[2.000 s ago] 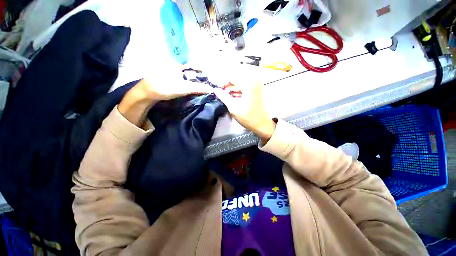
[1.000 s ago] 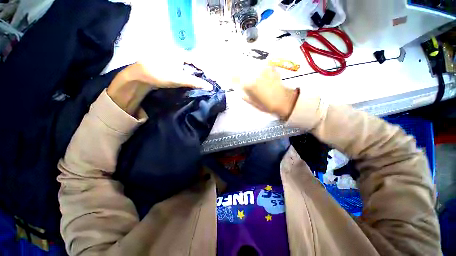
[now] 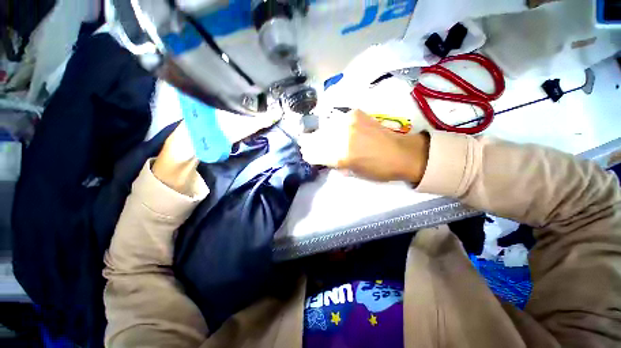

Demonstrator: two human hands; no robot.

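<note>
The dark navy garment [image 3: 235, 224] runs from the lap onto the white table, its gathered edge at the needle area [image 3: 299, 102] of the sewing machine. My left hand [image 3: 178, 153] holds the garment left of the needle; the light-blue guard [image 3: 205, 129] hides part of it, and glare washes out its fingers. My right hand [image 3: 364, 148] is just right of and in front of the needle, fingers curled on the garment's edge; its fingertips are overexposed. The white machine head [image 3: 231, 41] with blue lettering is above both hands.
Red-handled shears [image 3: 457, 92] lie right of the needle, beside a small orange-yellow tool [image 3: 391, 123]. A plastic bag with black bits [image 3: 446, 41] is behind. A thin rod with black clip [image 3: 551, 89] lies at right. A blue crate [image 3: 507, 280] with pale scraps is below the table.
The view has shifted, bringing the machine head into sight. My right hand, apart from the cloth a second ago, is now at its edge by the needle. The garment's edge is nearer the needle.
</note>
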